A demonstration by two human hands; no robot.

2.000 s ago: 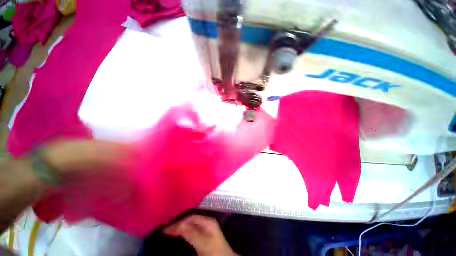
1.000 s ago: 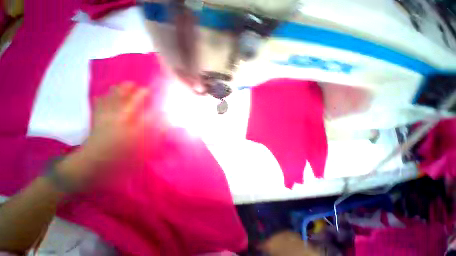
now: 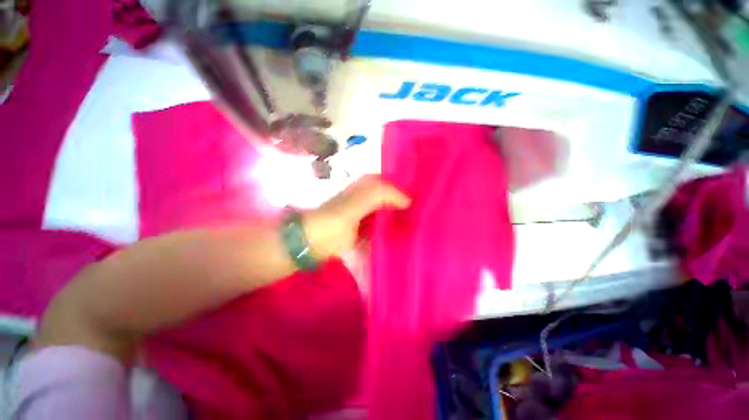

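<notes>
My left hand [image 3: 349,215], a dark band on its wrist, reaches across from the lower left and grips the left edge of a bright pink panel [image 3: 406,303]. This slightly blurred panel runs down over the table's front edge. It overlaps the small pink panel pile [image 3: 489,193] under the machine arm. The pink garment cloth [image 3: 185,180] lies left of the needle area and bunches below my forearm. Glare hides the needle and part of the cloth. My right hand is out of the picture.
The white JACK machine head [image 3: 575,98] spans the top, with a dark control panel [image 3: 677,123] at right. More pink cloth [image 3: 66,156] lies at far left. A blue crate [image 3: 495,381] with pink pieces stands below right. A pale strip [image 3: 690,148] hangs at right.
My left hand has moved right from the garment cloth to the panel beside the pile. The pink panel now extends down past the table edge. The blurred hand at the bottom has left the picture.
</notes>
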